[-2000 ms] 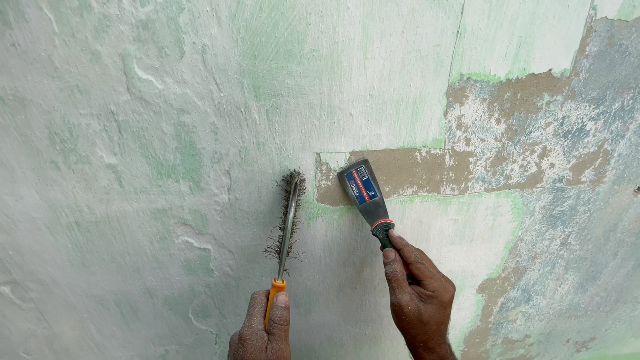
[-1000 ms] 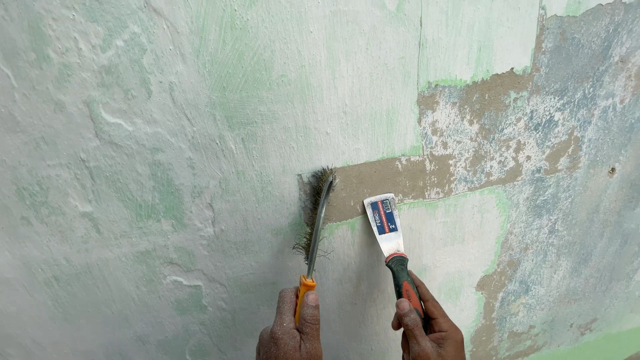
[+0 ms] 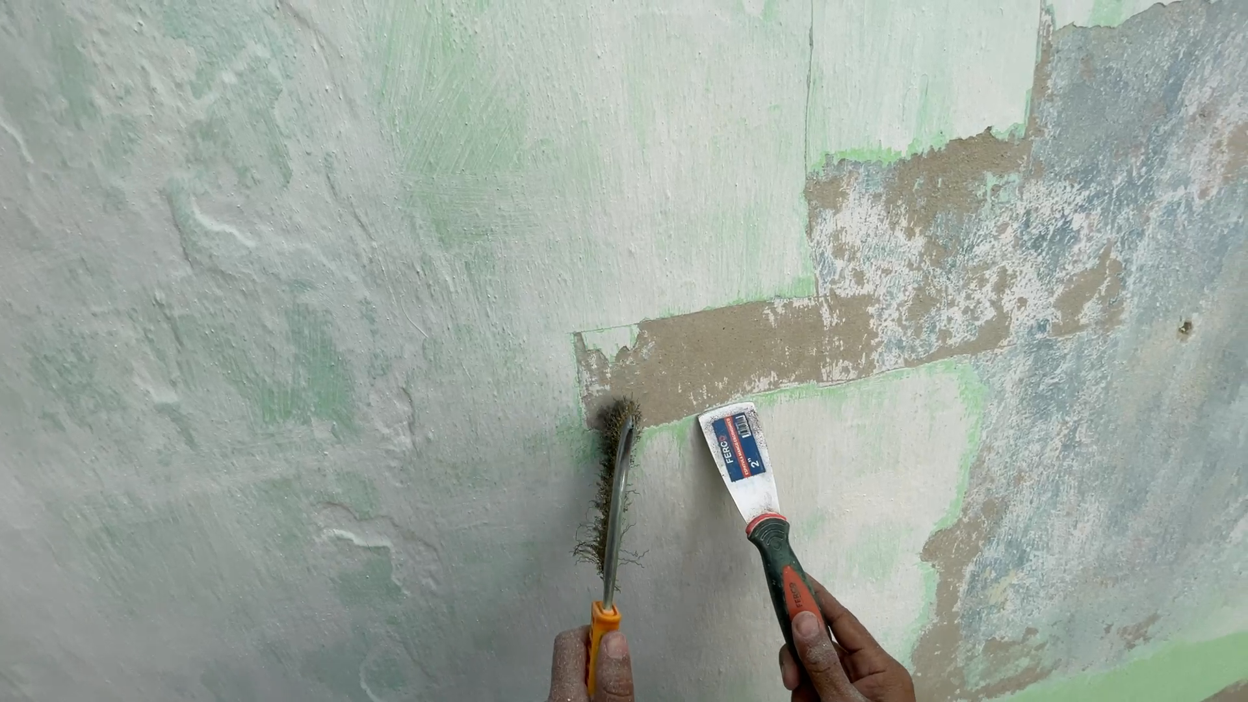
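A wire brush with worn, bent bristles stands upright, its yellow handle gripped by my left hand at the bottom centre. The brush's tip lies over the lower left corner of a bared tan plaster strip. To the right, my right hand holds a putty knife by its dark green and red handle. Its labelled metal blade points up, with the edge just below the strip. Whether either tool touches the wall cannot be told.
Pale green and white paint covers much of the wall, rough and lumpy at the left. Ragged paint edges border a larger worn blue-grey area at the right, with a small hole in it. Bright green paint shows at the lower right.
The brush has gone from left of the bared strip to its left end, then down to its lower corner. The putty knife's blade has left the strip and now lies below it.
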